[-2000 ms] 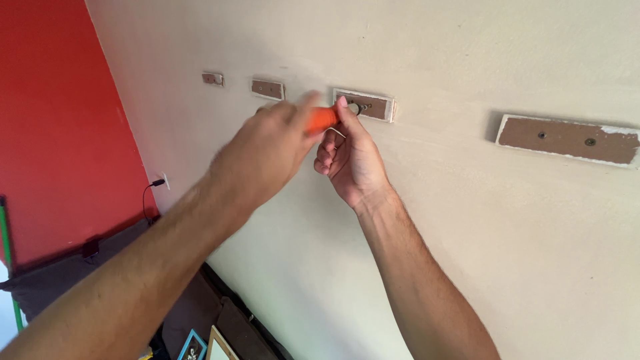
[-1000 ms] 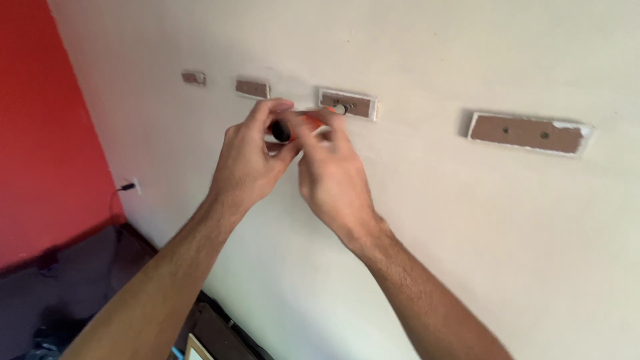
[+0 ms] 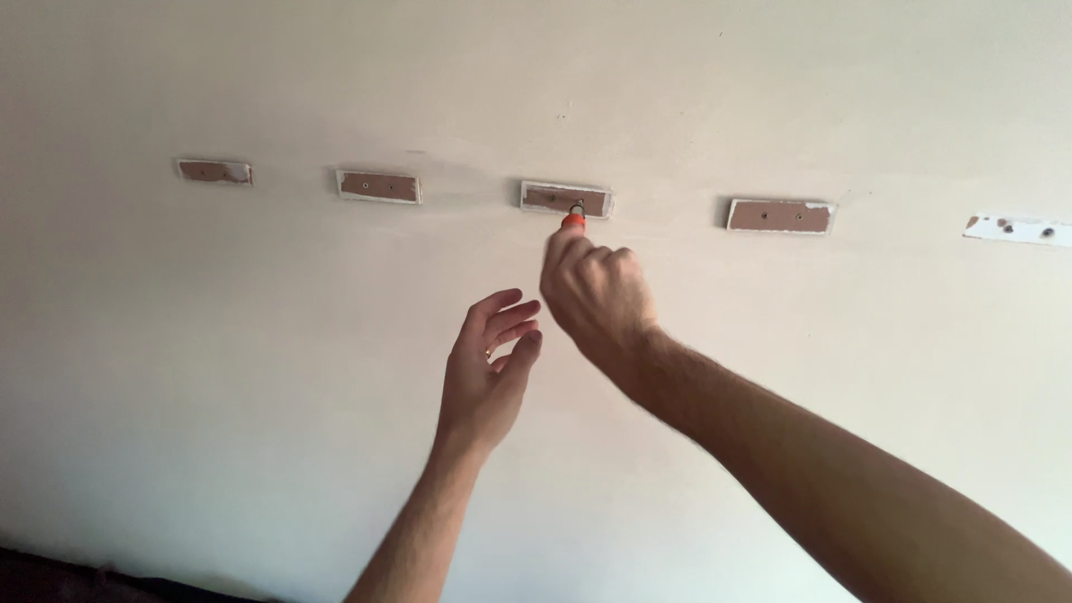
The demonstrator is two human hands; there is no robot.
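Note:
My right hand [image 3: 599, 289] is closed around the orange handle of a screwdriver [image 3: 574, 219], most of which the fingers hide. The metal end of the tool meets the right part of a brown block with white edges [image 3: 536, 198] fixed to the wall, where a screw or hole sits. Whether the tip is seated there cannot be told. Lower and to the left, my left hand [image 3: 494, 360] is held with fingers curved and apart, nothing in it, a ring on one finger.
Similar wall blocks sit in a row: two at left [image 3: 214, 172], [image 3: 378, 186] and one at right [image 3: 780, 217], with screws or holes. A whiter strip [image 3: 1022, 229] is at the far right edge. Something dark [image 3: 84, 578] lies along the wall's foot at lower left.
My hands were together near the block one second ago; now my left hand is apart and empty, lower down, while my right hand holds the orange tool. The view has shifted markedly.

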